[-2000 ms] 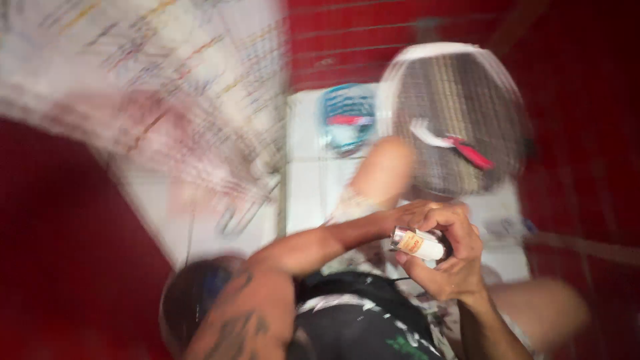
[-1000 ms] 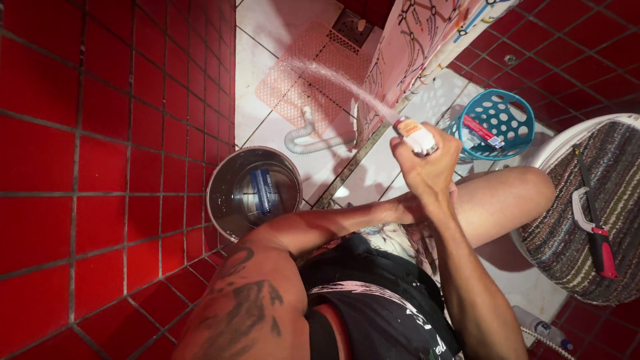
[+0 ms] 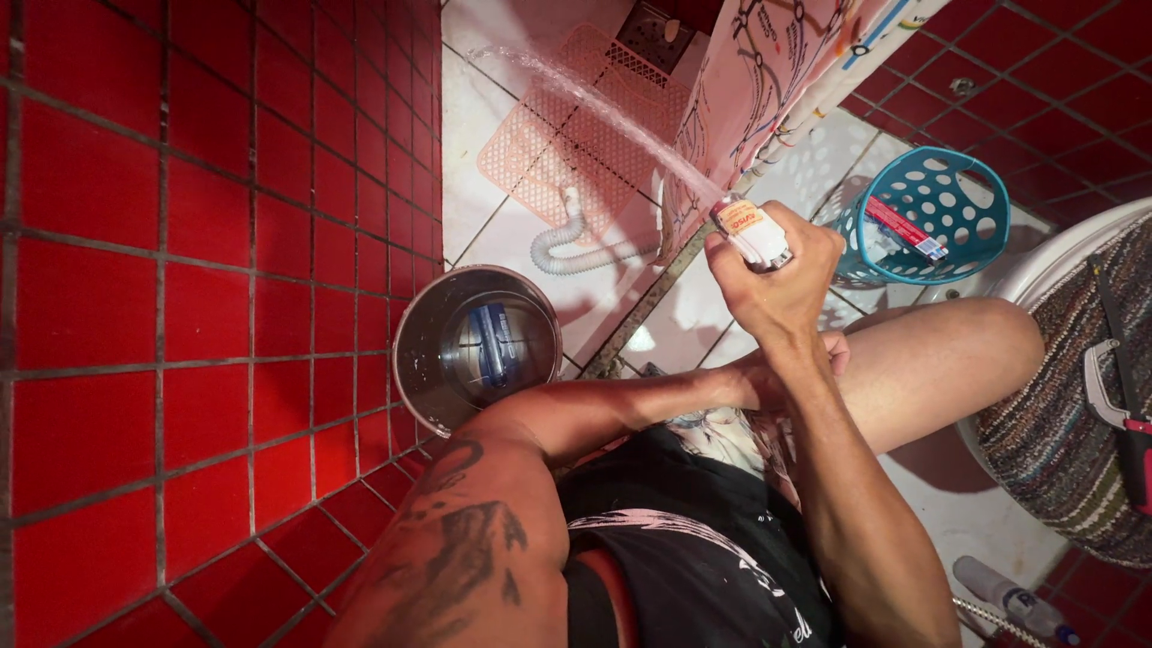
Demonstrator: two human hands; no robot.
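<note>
My right hand (image 3: 783, 270) is closed around a small white fitting (image 3: 754, 236) with an orange-and-white printed label. From its upper left end a jet of water (image 3: 621, 121) arcs up and left over the tiled floor. My left hand (image 3: 837, 353) lies behind my right wrist, near my bent knee; only some fingers show, and whether it holds anything is hidden. A dark bucket (image 3: 402, 360) with a blue package (image 3: 492, 345) inside stands by the red wall, left of my hands.
A pink perforated mat (image 3: 513, 157), a grey corrugated hose (image 3: 589, 261) and a shower curtain (image 3: 765, 81) are ahead. At right are a teal basket (image 3: 990, 229) holding a red tube, a rug-covered toilet lid (image 3: 1035, 450) bearing a small hacksaw (image 3: 1100, 387), and a plastic bottle (image 3: 1012, 598).
Two seconds ago both hands were at the fitting; now only my right hand visibly holds it, and water is spraying from it. The view has swung left since then.
</note>
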